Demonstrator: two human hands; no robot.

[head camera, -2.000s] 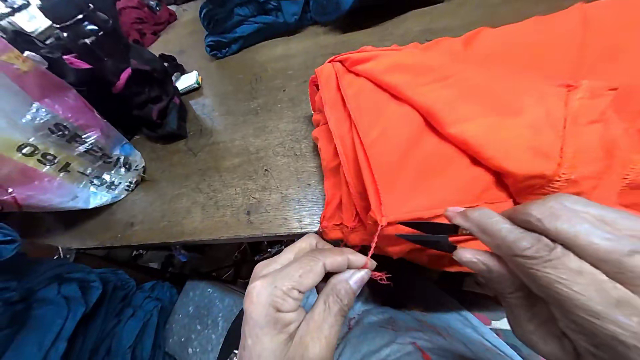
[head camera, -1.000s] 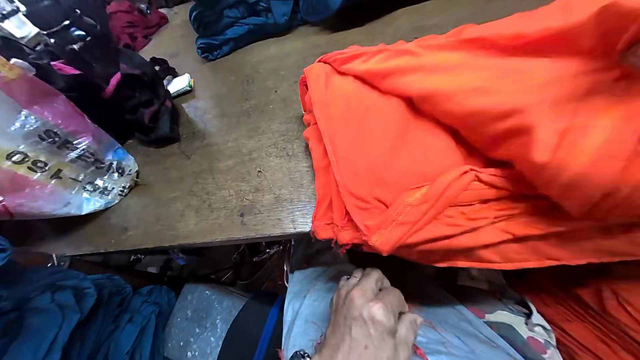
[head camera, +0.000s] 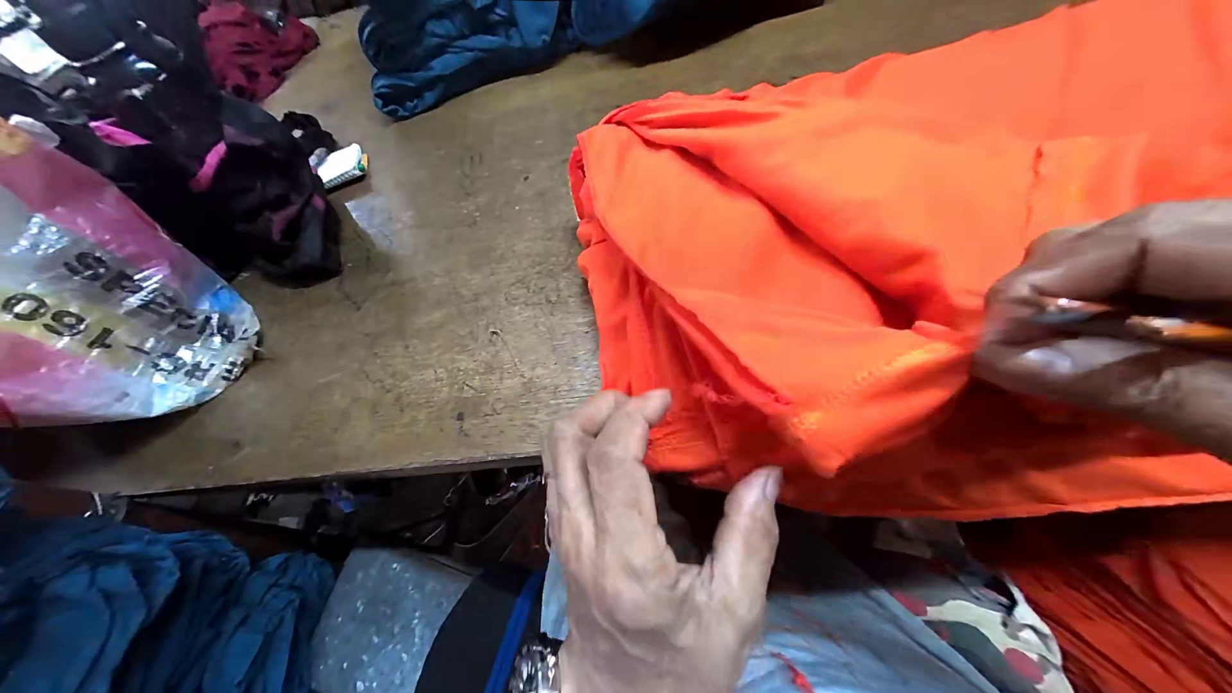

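Observation:
A stack of bright orange fabric pieces (head camera: 751, 221) lies folded on the wooden table, its near edge hanging over the table's front. My left hand (head camera: 654, 539) is at the front corner of the stack, fingers spread, thumb and fingertips at the cloth's edge with nothing between them. At the right, my right hand (head camera: 1097, 318) is closed around a small tool with metal and orange parts (head camera: 1088, 316), partly hidden by the fingers and blurred; its kind cannot be told. That hand is against the orange cloth, by a raised fold with a stitched seam.
A printed plastic bag (head camera: 115, 318) and black cloth with pink parts (head camera: 260, 183) occupy the left of the wooden table (head camera: 433, 337). Dark blue fabric (head camera: 472, 48) lies at the back. More blue fabric (head camera: 125, 597) hangs below left, with red-orange cloth (head camera: 1136, 587) below right.
My left hand has let go of the thread seen two seconds ago and has moved up from my lap to the cloth's corner. My right hand, out of sight one second ago, is back in view.

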